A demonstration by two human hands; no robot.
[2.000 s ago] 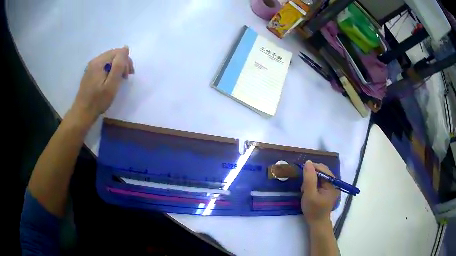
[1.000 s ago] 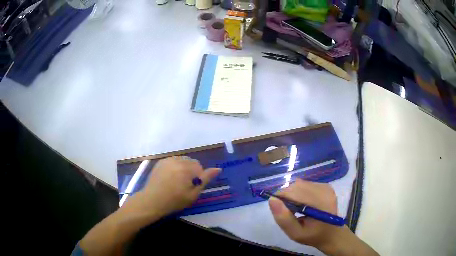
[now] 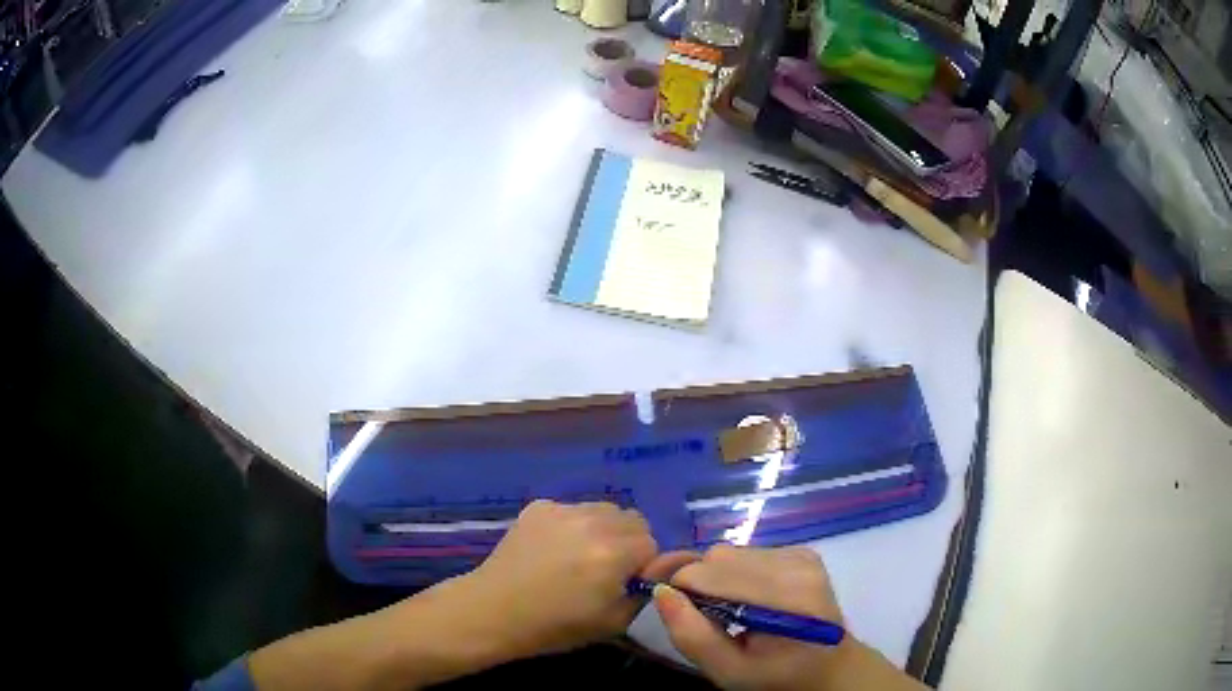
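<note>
The long blue glossy template [image 3: 568,452] lies flat near the table's front edge, with a brown strip along its far edge, a notch, slot lines and glare. A tan patch [image 3: 740,443] partly covers a pale circle on its right part. My right hand [image 3: 757,607] holds the blue pen [image 3: 784,624], tip to the left. My left hand [image 3: 574,567] is closed at the pen's tip, touching my right hand, over the template's near edge. The small blue cap seen earlier in my left hand is hidden or merges with the pen tip.
A notebook [image 3: 655,243] lies on the white table [image 3: 338,243] beyond the template. Behind it are tape rolls [image 3: 632,92] and an orange carton [image 3: 689,95]. Thin black tools [image 3: 800,181], a wooden-handled tool [image 3: 919,219] and a phone [image 3: 885,124] are back right. Navy fabric [image 3: 149,81] lies far left.
My left hand has moved right and nearer, off the template's middle, to the pen tip. My right hand has moved left with the pen, and the two hands now meet.
</note>
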